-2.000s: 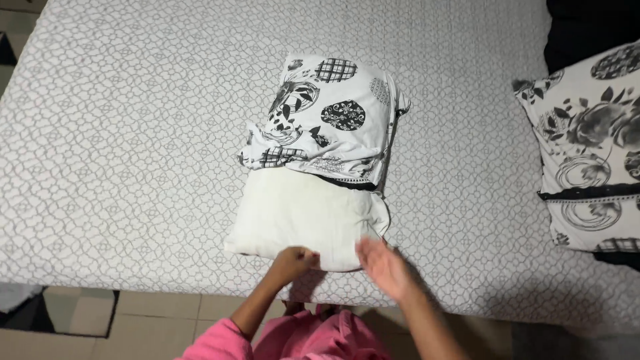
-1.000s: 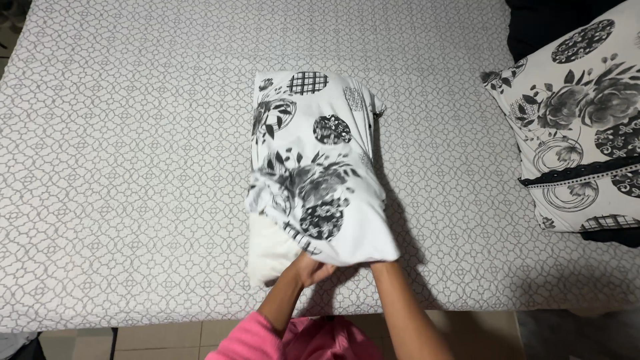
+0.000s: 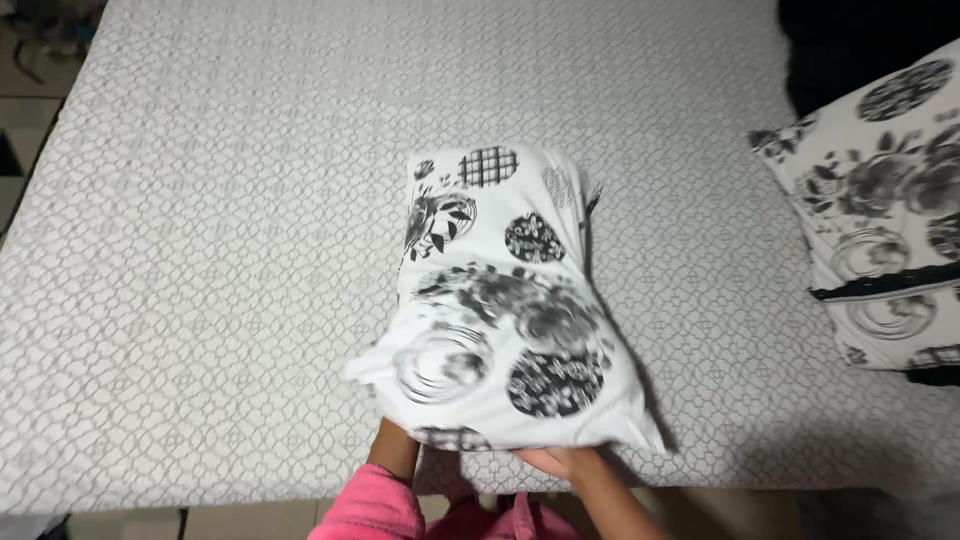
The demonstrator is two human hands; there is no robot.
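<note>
A pillow in a white pillowcase with black and grey flowers and circles lies lengthwise in front of me on the bed. The near end of the case covers the pillow and looks slightly blurred. My left hand is at the near left edge, its fingers hidden under or inside the fabric. At the near right edge is my right hand, partly under the case, with its fingertips out of sight. Whether either hand grips the fabric does not show.
A patterned grey and white bedspread covers the bed. At the right lies another pillow in a matching case with a black lace band, and dark fabric lies behind it. Floor tiles show past the near bed edge.
Two seconds ago the near half of the white pillow was bare; the printed case has been drawn over it towards me. Both hands have gone from above the pillow's near edge to beneath the fabric.
</note>
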